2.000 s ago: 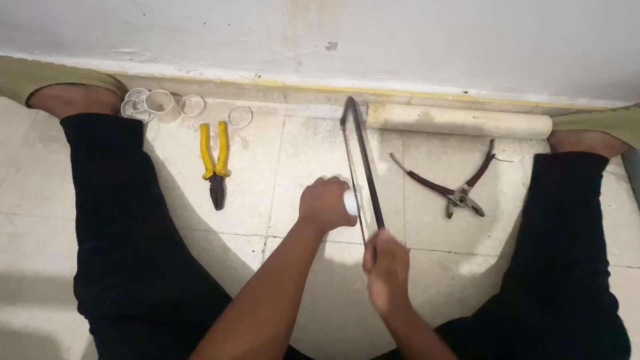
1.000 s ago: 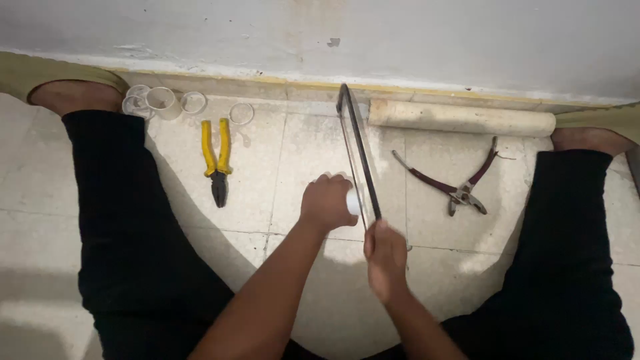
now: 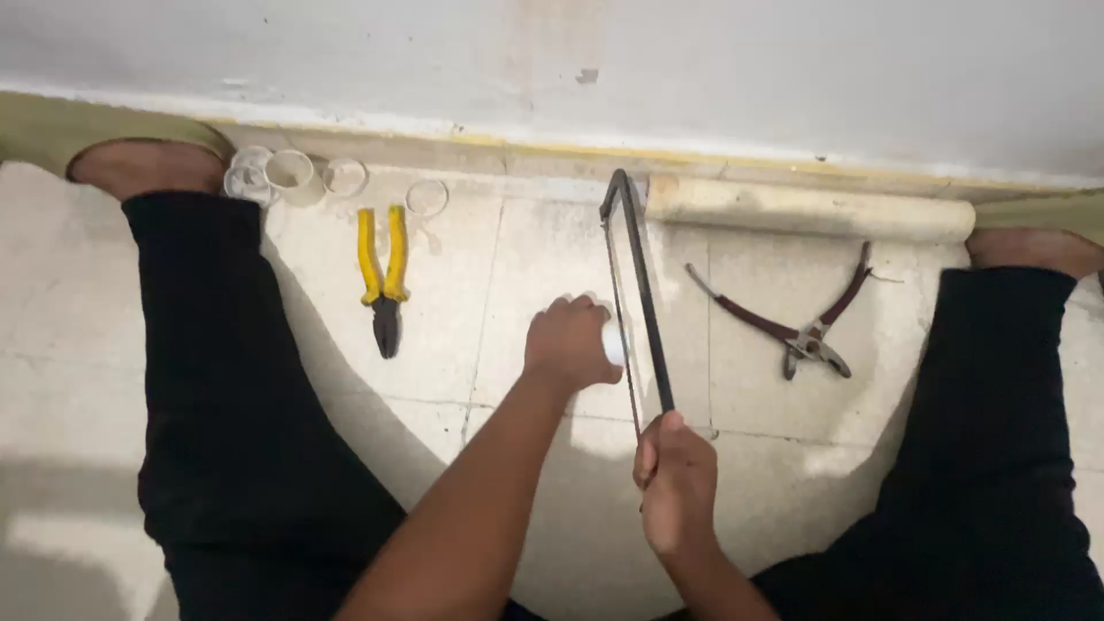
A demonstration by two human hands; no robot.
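Note:
My left hand (image 3: 571,343) grips a short white plastic pipe piece (image 3: 613,342) against the tiled floor; only its right end shows past my fingers. A hacksaw (image 3: 645,285) with a dark frame points away from me, its handle inside my closed right hand (image 3: 679,479). The thin blade runs along the left side of the frame and lies at the pipe's exposed end. Whether the blade has cut into the pipe cannot be seen.
Yellow-handled combination pliers (image 3: 385,280) lie left. Open slip-joint pliers (image 3: 806,341) lie right, below a long cream pipe (image 3: 811,209) along the wall (image 3: 552,69). Several cut plastic rings (image 3: 345,178) sit upper left. My legs flank the floor.
The hacksaw and my right hand have shifted slightly back and forth along the blade's line. My left hand stays on the pipe piece.

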